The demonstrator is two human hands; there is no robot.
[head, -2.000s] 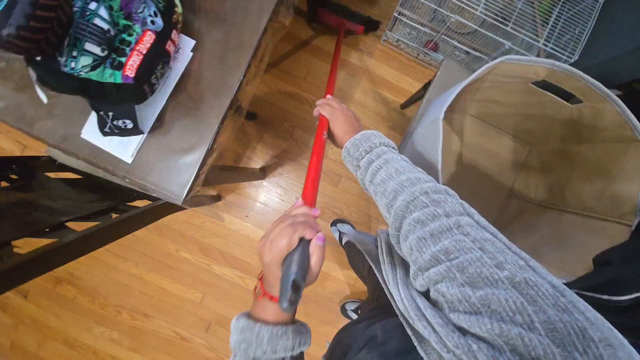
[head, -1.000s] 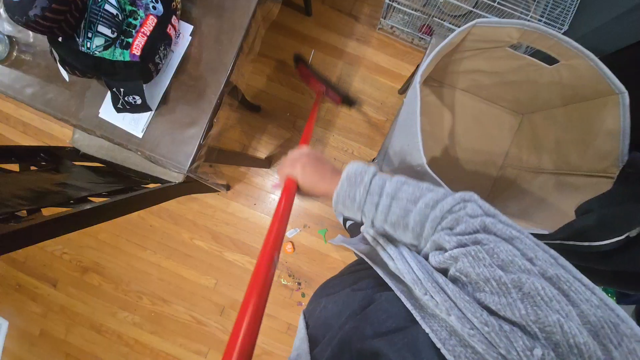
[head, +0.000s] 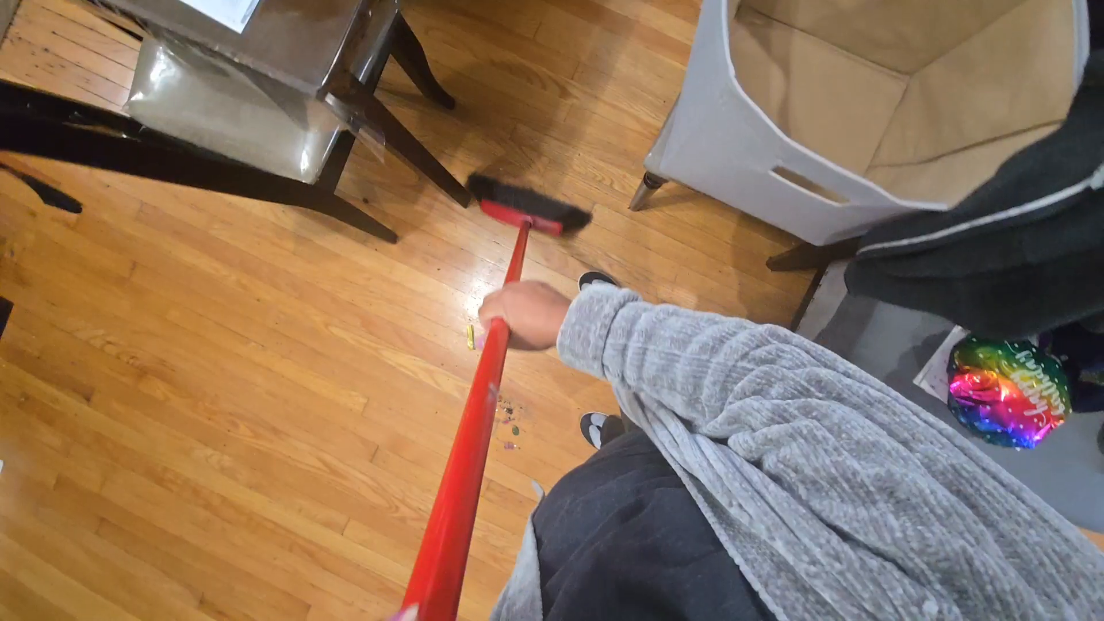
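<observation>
My right hand (head: 528, 316), in a grey knit sleeve, grips the red handle of a broom (head: 466, 448) partway down. The broom's red head with dark bristles (head: 530, 207) is on or close over the wood floor, beside a table leg. At the bottom edge only a sliver of my left hand (head: 405, 613) shows at the handle's upper end; the rest of it is out of view. Small bits of debris (head: 511, 424) lie on the floor right of the handle, and a yellowish piece (head: 470, 336) lies just left of my right hand.
A dark table (head: 285, 43) and a chair with a plastic-covered seat (head: 233, 112) stand at the upper left. At the upper right is a grey fabric bin (head: 742, 147) with a tan lining. Dark clothing (head: 992, 241) and a shiny rainbow balloon (head: 1009, 392) are at the right.
The view has shifted a lot. The broom head, near the cage at first, is now beside the table leg, closer to my feet. My left hand has nearly left the view.
</observation>
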